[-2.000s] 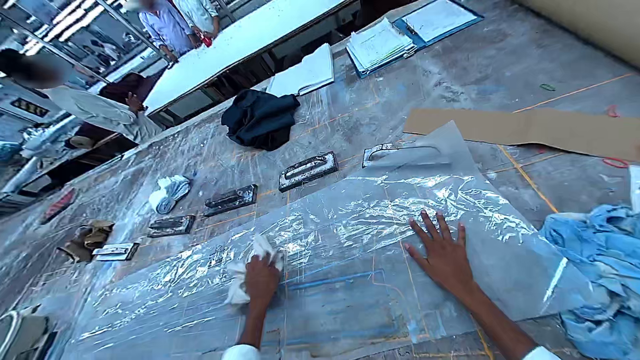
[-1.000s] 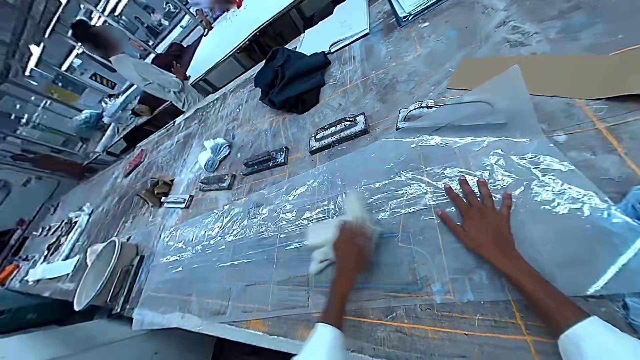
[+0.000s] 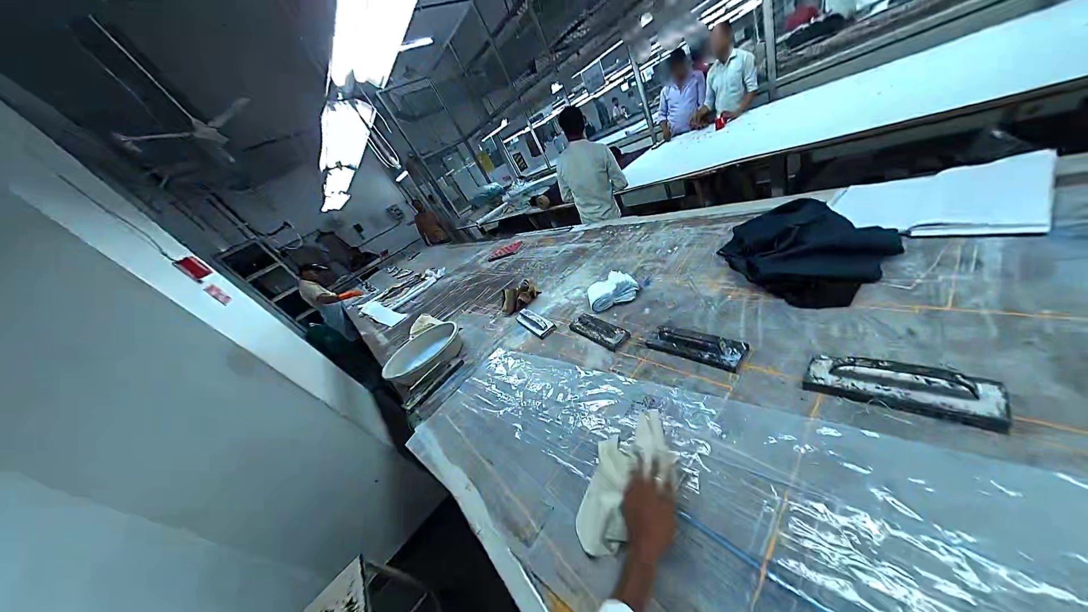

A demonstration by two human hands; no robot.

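My left hand (image 3: 650, 510) presses a crumpled off-white cloth (image 3: 605, 501) down on a clear plastic sheet (image 3: 739, 476), with its fingers over the cloth. The sheet lies wrinkled and shiny over a worn table marked with orange lines, and a blue line shows by the hand. My right hand is out of view. Beyond the sheet's far edge stand several flat blocks with handles, among them a large one (image 3: 909, 393), a dark one (image 3: 697, 347) and smaller ones (image 3: 599, 331), (image 3: 535, 322).
A dark cloth (image 3: 807, 251) and white sheets (image 3: 960, 200) lie farther back on the table. A white cloth bundle (image 3: 612, 291) rests past the blocks. A basin (image 3: 421, 353) stands at the table's left edge, near a wall. Several people stand around the far tables.
My left hand has moved left over the plastic sheet with the cloth. My right hand, earlier flat on the sheet, has left the view. The view has swung left and up.
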